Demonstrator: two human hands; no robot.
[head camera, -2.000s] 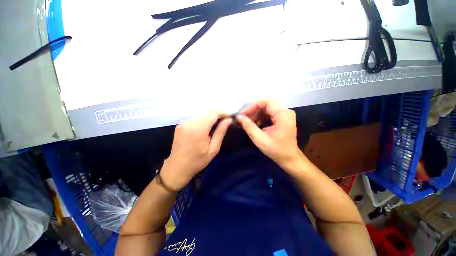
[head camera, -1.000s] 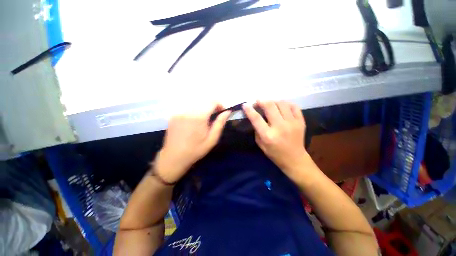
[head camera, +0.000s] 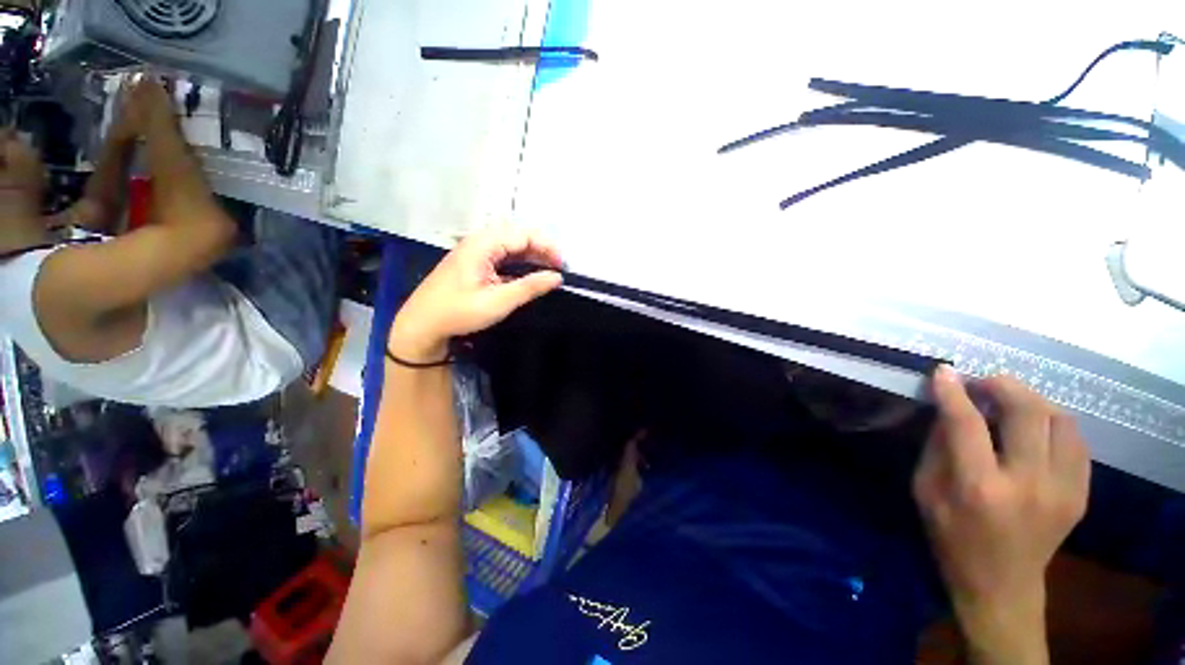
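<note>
A narrow black strip (head camera: 728, 316) is stretched along the table's front edge, over the printed ruler (head camera: 1059, 390). My left hand (head camera: 474, 296) pinches its left end between thumb and fingers. My right hand (head camera: 1001, 474) holds its right end at the fingertips, by the ruler scale. Several long black strips (head camera: 968, 120) lie in a loose, crossing bundle on the white table (head camera: 702, 195). A short black strip (head camera: 500, 55) lies apart at the table's left part.
Another person (head camera: 143, 286) sits at the left, hands near a grey motor housing (head camera: 195, 39). A blue basket (head camera: 494, 559) with a clear plastic bag (head camera: 484, 448) is below the table edge. A red stool or crate (head camera: 302, 608) stands on the floor.
The view has turned left, bringing the neighbour into sight. My hands have moved from close together to far apart, with the strip now stretched between them. The shears are out of view.
</note>
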